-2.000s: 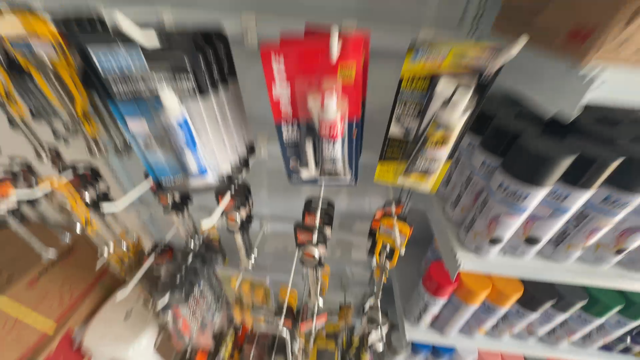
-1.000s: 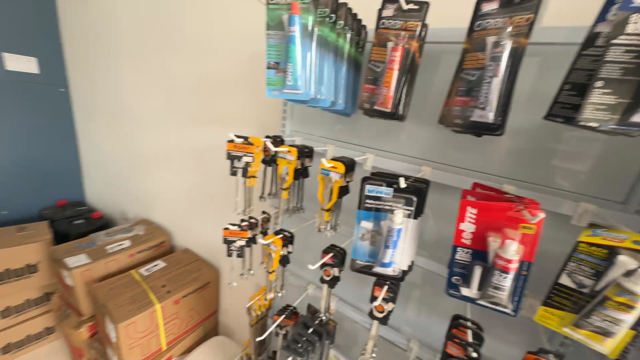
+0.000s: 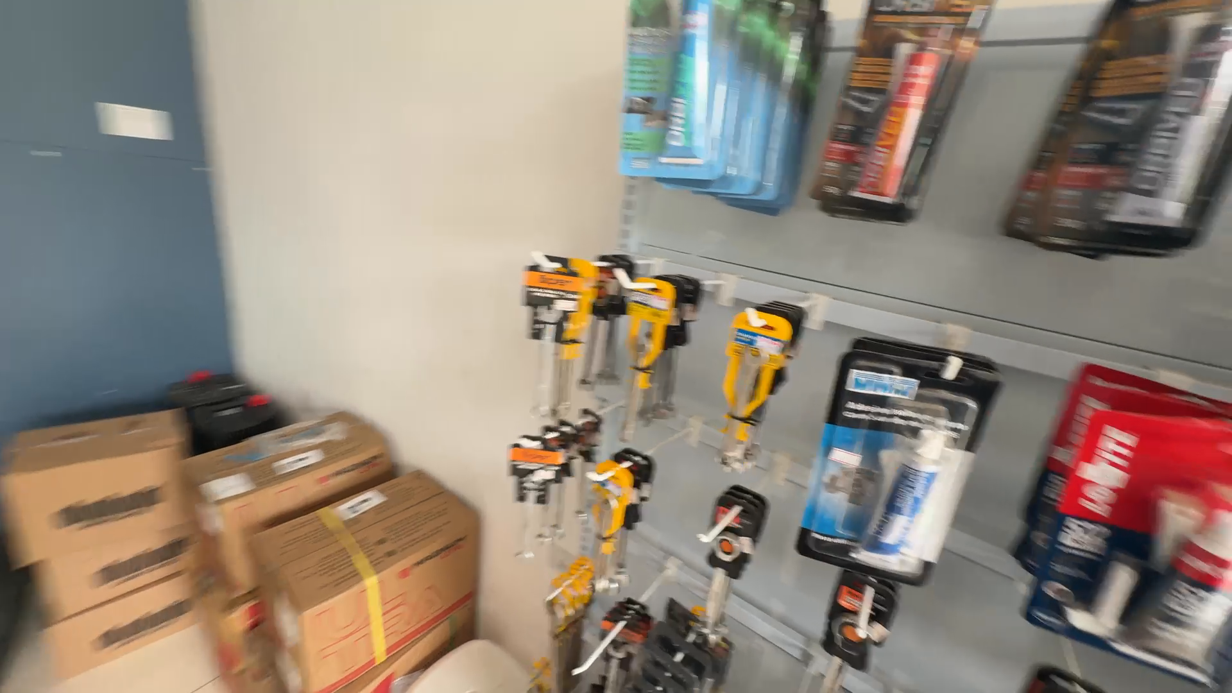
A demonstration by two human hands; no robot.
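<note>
Neither of my hands is in the head view. A grey store display panel holds carded goods on hooks. A blister pack with a blue and white tube (image 3: 905, 500) hangs right of centre, and a red Loctite pack (image 3: 1107, 481) hangs at the right edge. Above are light blue tube packs (image 3: 693, 115), a dark pack with an orange-red tube (image 3: 897, 125) and a dark pack with a grey tube (image 3: 1165, 144). Wrenches on yellow hangers (image 3: 756, 375) and wrenches on orange and black hangers (image 3: 551, 298) hang left of these.
Stacked cardboard boxes (image 3: 111, 520) stand at the lower left, beside a large box with yellow tape (image 3: 423, 568). Black containers with red parts (image 3: 226, 404) are behind them. A beige wall (image 3: 414, 212) meets a blue wall (image 3: 96, 250). A rounded pale object (image 3: 476, 669) is at the bottom.
The view has swung left from the red and yellow packs and spray cans, bringing the boxes and walls into sight. No hand shows in any frame.
</note>
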